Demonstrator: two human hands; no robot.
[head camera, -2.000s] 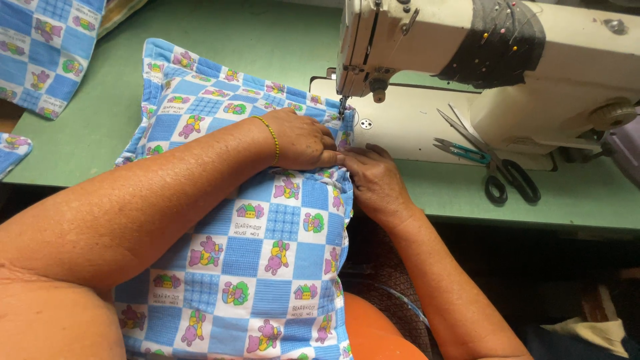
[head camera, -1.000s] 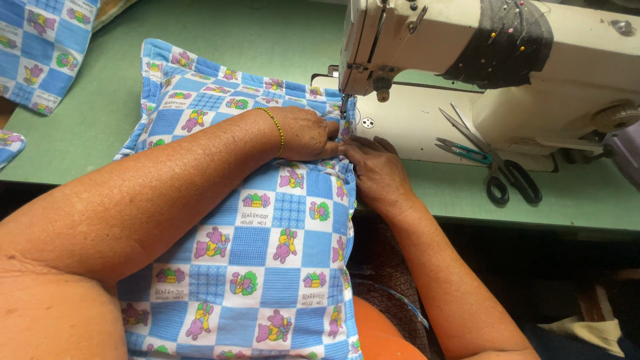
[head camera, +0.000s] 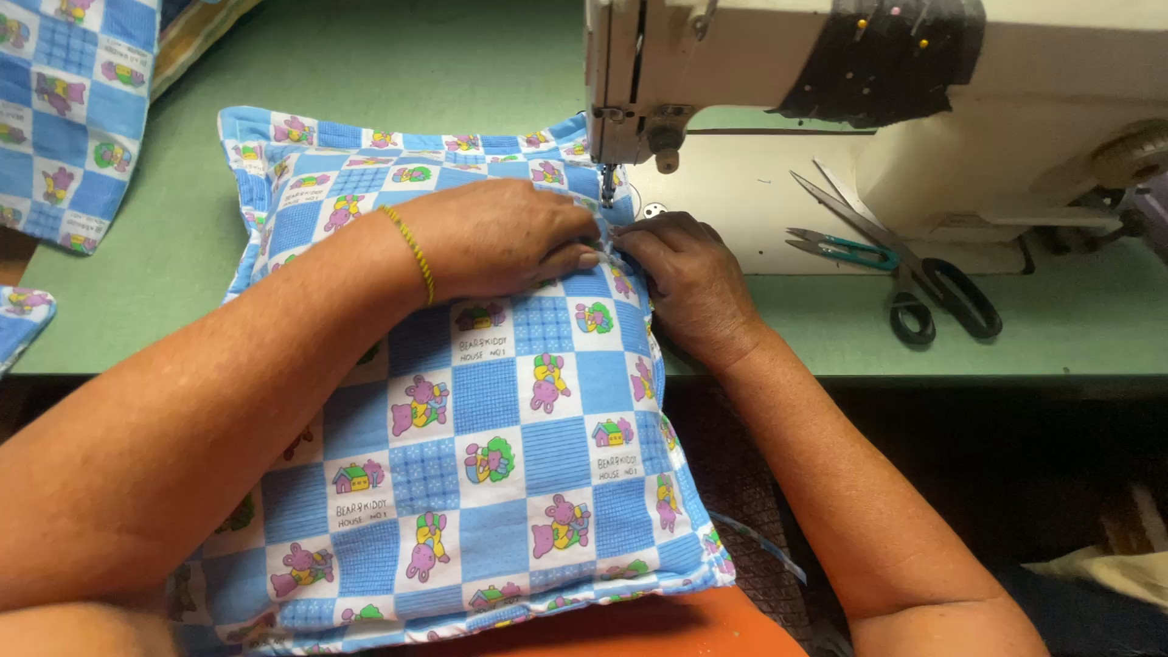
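Observation:
A stuffed blue-and-white checked pillow (head camera: 493, 392) with a printed cartoon pattern lies partly on the green table, its right flanged edge under the needle area of a sewing machine (head camera: 610, 178). My left hand (head camera: 506, 237), a yellow-green cord round its wrist, lies on the pillow top with fingers at that right edge, just in front of the presser foot. My right hand (head camera: 684, 274) grips the same edge from the right, its fingertips close to those of my left hand. The fabric right under the foot is partly hidden.
Black-handled scissors (head camera: 912, 265) and teal thread snips (head camera: 844, 249) lie right of the needle, partly on the machine bed (head camera: 766, 196). A dark cloth band with pins (head camera: 881, 64) wraps the machine arm. More checked fabric (head camera: 68, 119) lies at the left on the green table (head camera: 365, 55).
The pillow has shifted slightly away from me along the machine, and its near corner at the lower right now shows. Both hands stay at its right edge near the presser foot.

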